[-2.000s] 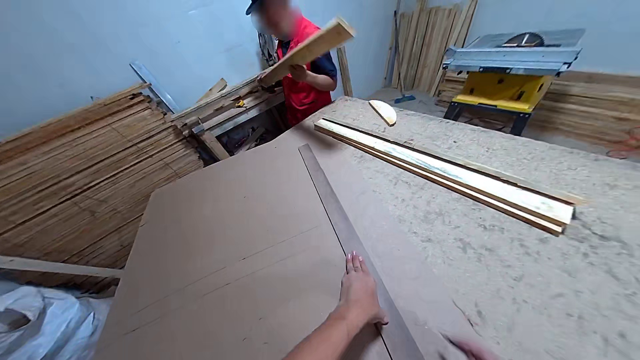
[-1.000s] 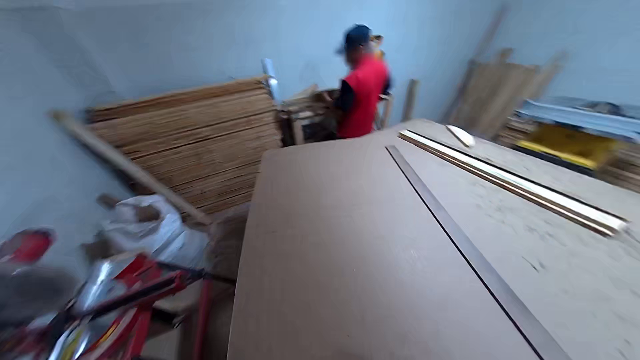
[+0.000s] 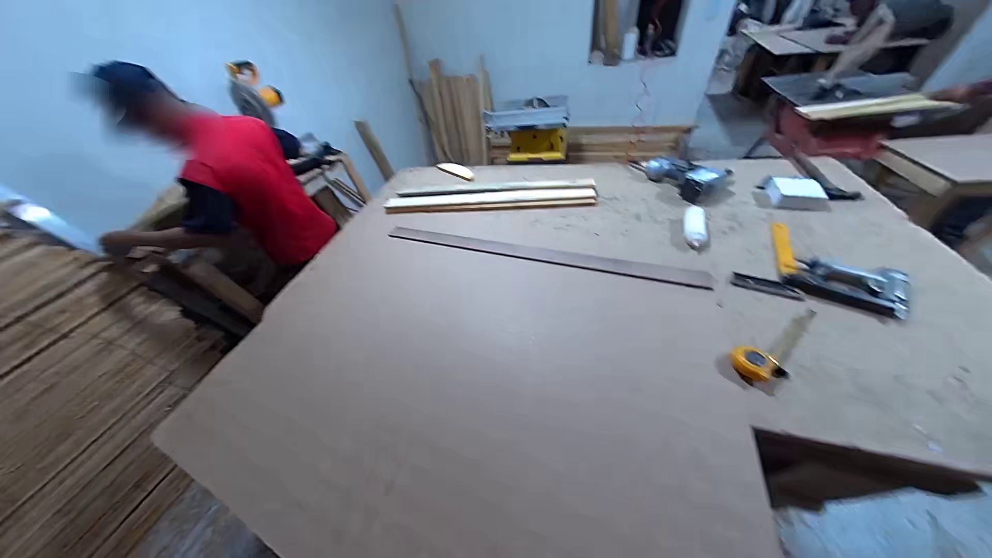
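Note:
Neither my left hand nor my right hand shows in the head view. A large brown fiberboard sheet (image 3: 496,387) covers much of the worktable, and a long dark straight strip (image 3: 550,257) lies across its far part. Beyond the strip rest several narrow wood strips (image 3: 492,198). To the right, on the table's rough top, are a yellow tape measure (image 3: 753,363) with some blade out, a metal staple gun (image 3: 856,287), a yellow-handled tool (image 3: 783,249), a short dark bar (image 3: 766,286), a white bottle (image 3: 695,227) and a pneumatic tool (image 3: 682,175).
At the left a person in a red top (image 3: 248,182) bends over a wooden frame. Stacked boards (image 3: 70,387) fill the left foreground. A yellow table saw (image 3: 535,132) stands behind the table. A white box (image 3: 796,193) sits at the far right, near a hammer (image 3: 825,180).
My hand, on the dark strip two seconds ago, is out of view. The view has swung widely. The person in red, who held a board up earlier, now bends over the frame.

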